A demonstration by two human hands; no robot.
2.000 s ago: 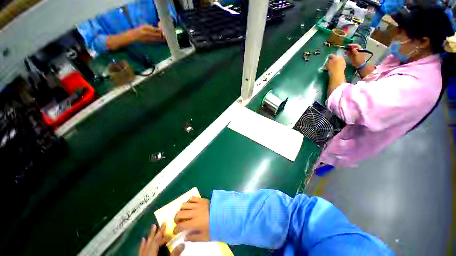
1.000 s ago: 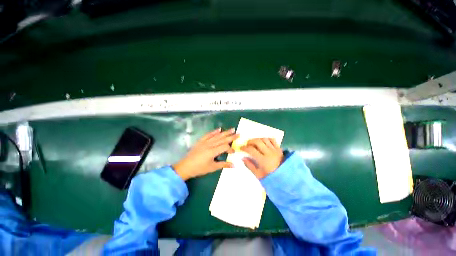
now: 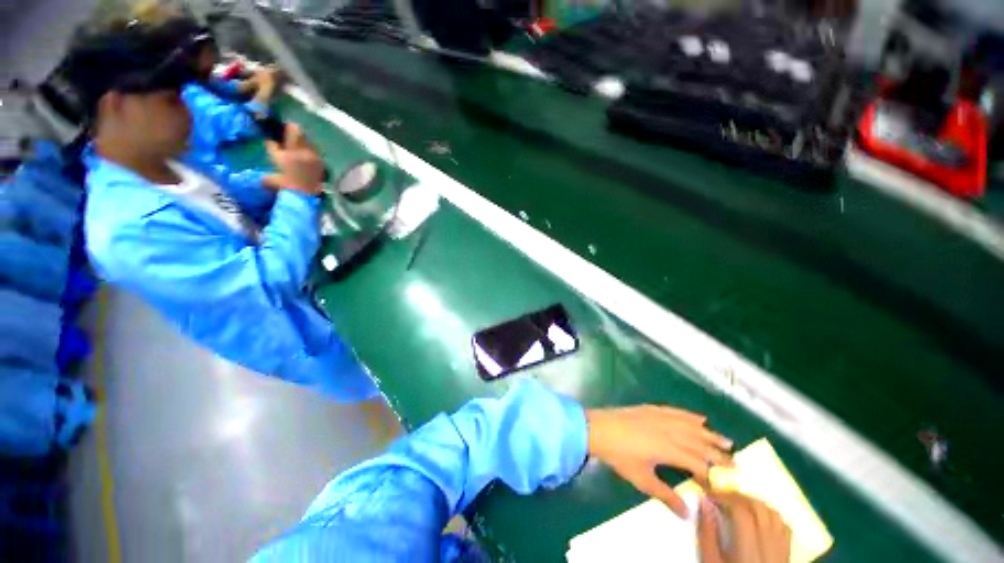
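Note:
A stack of white sheets with yellow edges (image 3: pixel 633 541) lies on the green bench at the lower right, partly cut off by the bottom edge. My left hand (image 3: pixel 658 449) lies over the stack's upper left side, fingers spread and pointing right. My right hand (image 3: pixel 749 530) rests on the stack just below it, fingers bent, its wrist out of the picture. A small yellow patch shows between the fingertips of both hands. Whether the right fingers pinch anything is hidden.
A black smartphone (image 3: pixel 525 342) lies left of the sheets. The white belt rail (image 3: pixel 705 357) runs diagonally beyond. A small circuit board (image 3: pixel 934 445) is on the belt. A red bin (image 3: pixel 923 141) and black trays (image 3: pixel 727 132) stand across it. A person in blue (image 3: pixel 209 258) works at the left.
The view has swung to the left, bringing the neighbouring person into sight. The right-hand sheet stack and fan have left the picture. Both hands remain at the sheets; my left fingers are spread wider.

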